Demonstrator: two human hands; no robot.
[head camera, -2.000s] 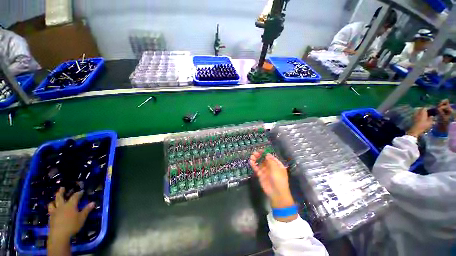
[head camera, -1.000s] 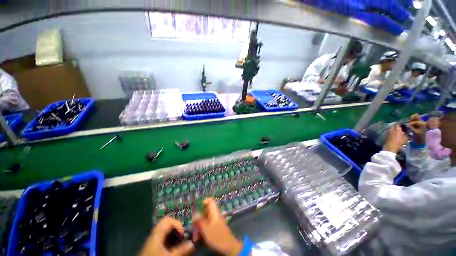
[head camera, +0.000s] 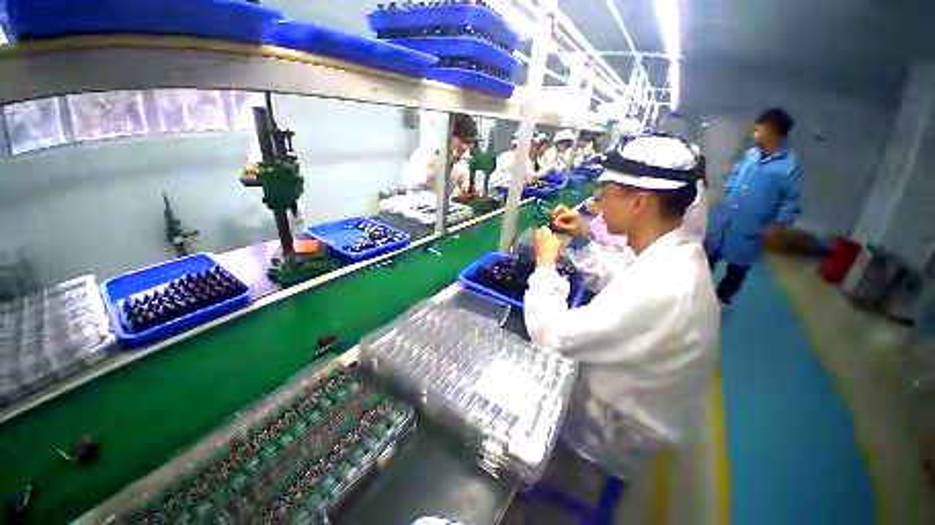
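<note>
Neither of my hands shows in the current view. Nearest in front of me, a clear blister tray (head camera: 326, 505) holds rows of upright green circuit boards (head camera: 297, 451) at the bottom left, cut off by the lower edge. A stack of empty clear blister trays (head camera: 477, 374) lies to its right on the dark bench top (head camera: 436, 482). Whatever my hands hold is out of the picture.
The green conveyor belt (head camera: 246, 359) runs behind the trays with small black units on it. Beyond it are blue bins (head camera: 179, 326) and a green press (head camera: 282, 195). A seated co-worker (head camera: 646, 308) in white is close on the right. A person in blue (head camera: 759, 200) stands in the aisle.
The view has swung right and up. Both hands, which were together over the board tray, and the blue housing bin at left have gone out of view. The aisle now shows.
</note>
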